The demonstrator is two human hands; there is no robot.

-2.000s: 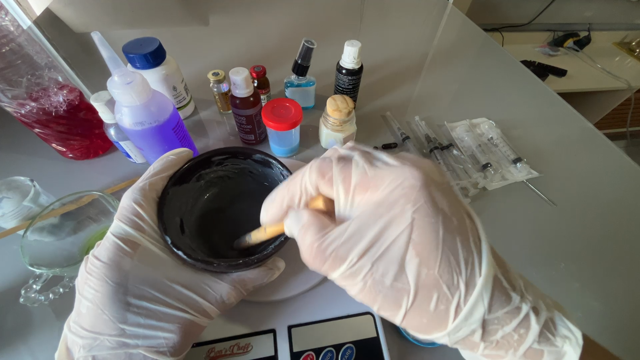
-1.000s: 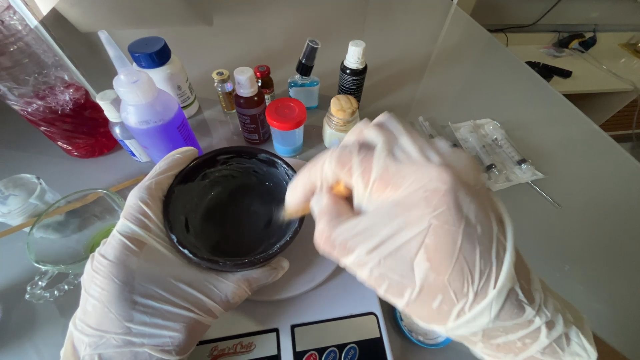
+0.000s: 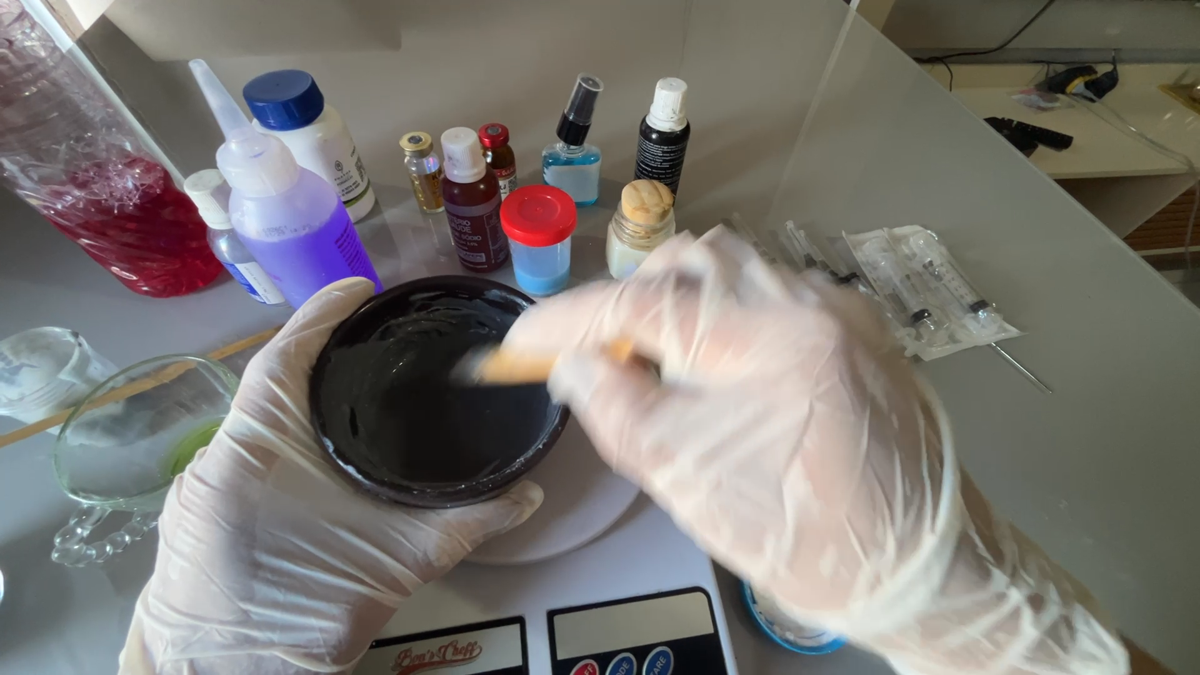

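My left hand [image 3: 272,497], in a pale translucent glove, holds a dark round bowl [image 3: 436,394] by its rim and side, tilted toward me. The bowl has whitish residue along its inner wall and rim. My right hand [image 3: 750,403], also gloved, grips a wooden stick [image 3: 525,364], blurred, its pale tip over the bowl's inside. Whether the tip touches the bowl cannot be told. Beneath the bowl is a white kitchen scale [image 3: 525,600] with a round platform [image 3: 572,525].
Behind stand a bottle of purple liquid [image 3: 300,225], a red-lidded cup [image 3: 539,239], a cork-topped jar [image 3: 642,230] and several small bottles. Packaged syringes [image 3: 928,291] lie at right. A glass cup [image 3: 141,431] and a bag of red liquid [image 3: 122,206] are at left.
The stick's tip has lifted from low in the bowl, where it was two seconds ago. My left hand still holds the bowl in about the same place.
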